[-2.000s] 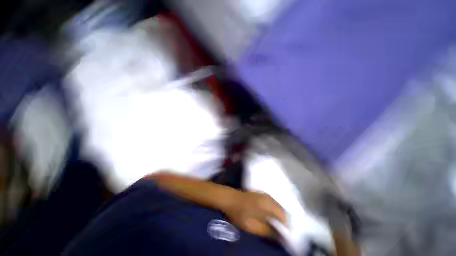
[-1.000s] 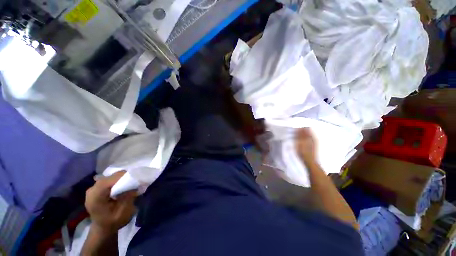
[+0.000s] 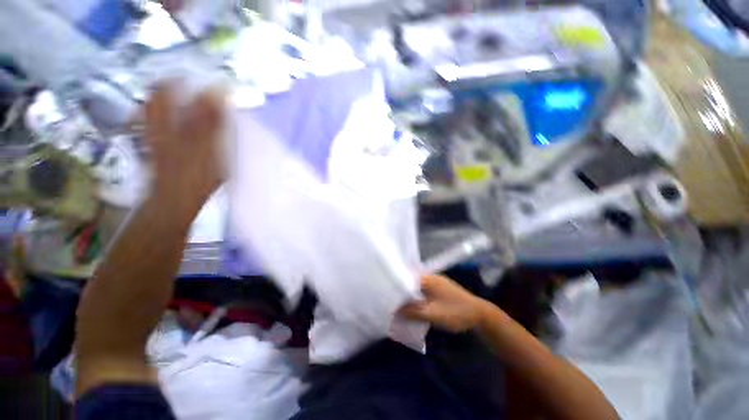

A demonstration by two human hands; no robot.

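A white knit garment piece [image 3: 328, 230] hangs stretched between my two hands in front of the sewing machine. My left hand [image 3: 187, 135] is raised at the upper left, blurred, at the cloth's upper end; its fingers and grip cannot be made out. My right hand [image 3: 448, 303] is closed on the cloth's lower right edge, below the table front. The overlock machine [image 3: 509, 49], with a lit blue screen [image 3: 562, 107], stands behind. A narrow white tape [image 3: 575, 207] runs from a tape roll [image 3: 667, 194] towards the cloth.
Purple cloth [image 3: 308, 119] lies behind the white piece. White heaps lie below the table at left [image 3: 226, 377] and right [image 3: 628, 336]. A dark pad [image 3: 620, 168] is beside the roll. Cardboard [image 3: 706, 123] stands at the right. Red-green snips [image 3: 86, 239] lie on the left table.
The view has swung up to the machine. My right hand has left the white heap and now holds the garment piece's edge. My left hand has risen to the upper left.
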